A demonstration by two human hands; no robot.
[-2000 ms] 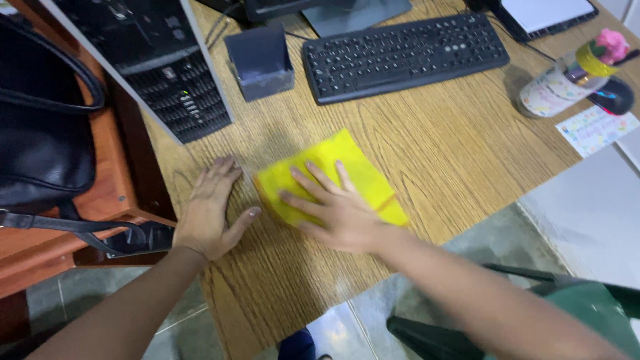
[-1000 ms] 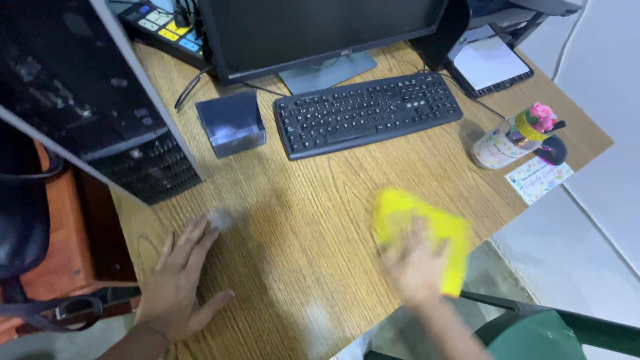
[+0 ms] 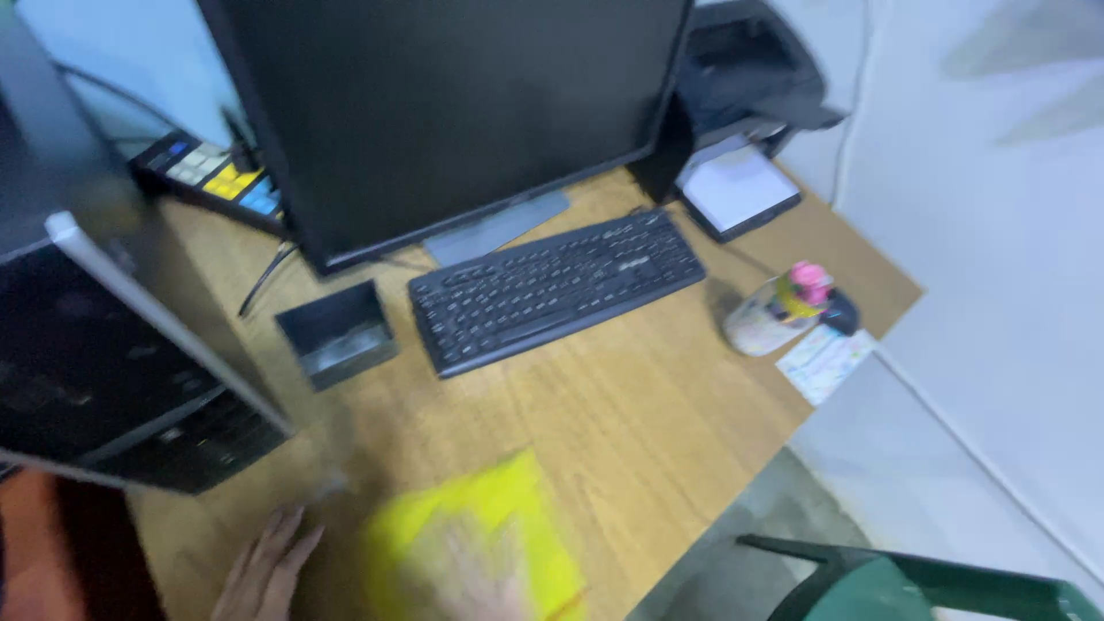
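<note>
A yellow cloth [image 3: 509, 492] lies spread on the wooden desk [image 3: 638, 431] near the bottom middle of the view. My right hand [image 3: 474, 565], blurred, rests flat on top of the cloth with its fingers apart. To its left, my left hand [image 3: 267, 569] lies on the bare wood, holding nothing, partly cut off by the bottom edge. Beyond the hands sit a black keyboard [image 3: 561, 289] and a small dark open holder [image 3: 341, 336].
A black monitor [image 3: 466, 112] stands at the back, a computer tower [image 3: 112, 371] at the left. On the right are a decorated pen cup [image 3: 768, 319], a mouse [image 3: 841, 312], a card [image 3: 826, 362] and a printer [image 3: 742, 78]. A green chair [image 3: 906, 586] stands lower right.
My right hand and the yellow cloth have moved left across the desk since one second ago, back nearer my left hand. The view has tilted toward the monitor and wall.
</note>
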